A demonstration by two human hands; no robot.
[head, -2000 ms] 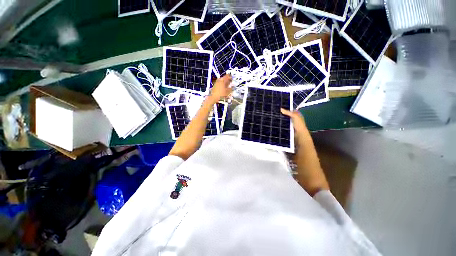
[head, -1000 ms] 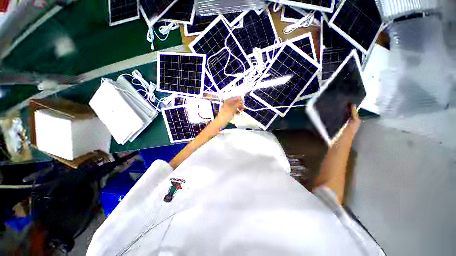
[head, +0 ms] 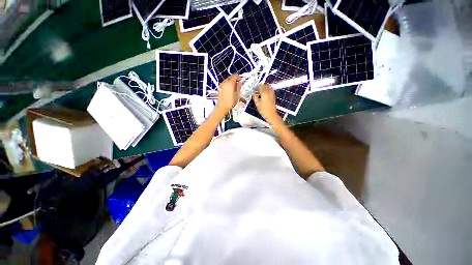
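White cables (head: 249,85) lie tangled between my two hands, over several dark solar panels with white frames. My left hand (head: 229,94) grips part of the cables from the left. My right hand (head: 266,101) has its fingertips closed on the cables from the right, in front of a tilted panel (head: 291,70). The exact strands held are too small to tell. Another panel (head: 341,61) lies face up to the right, overlapping its neighbours. A pale clump (head: 251,120) is at the bench edge between my wrists.
White-backed panels (head: 120,118) are piled at left beside coiled cords (head: 141,88). An open carton (head: 96,138) holding a white block (head: 53,142) stands farther left. Clear plastic packaging (head: 427,62) is at right. The green bench (head: 331,107) has its front edge before me.
My right hand has carried a panel to the right, let it go on the other panels, and come back to the cables. My left hand has stayed near the cables.
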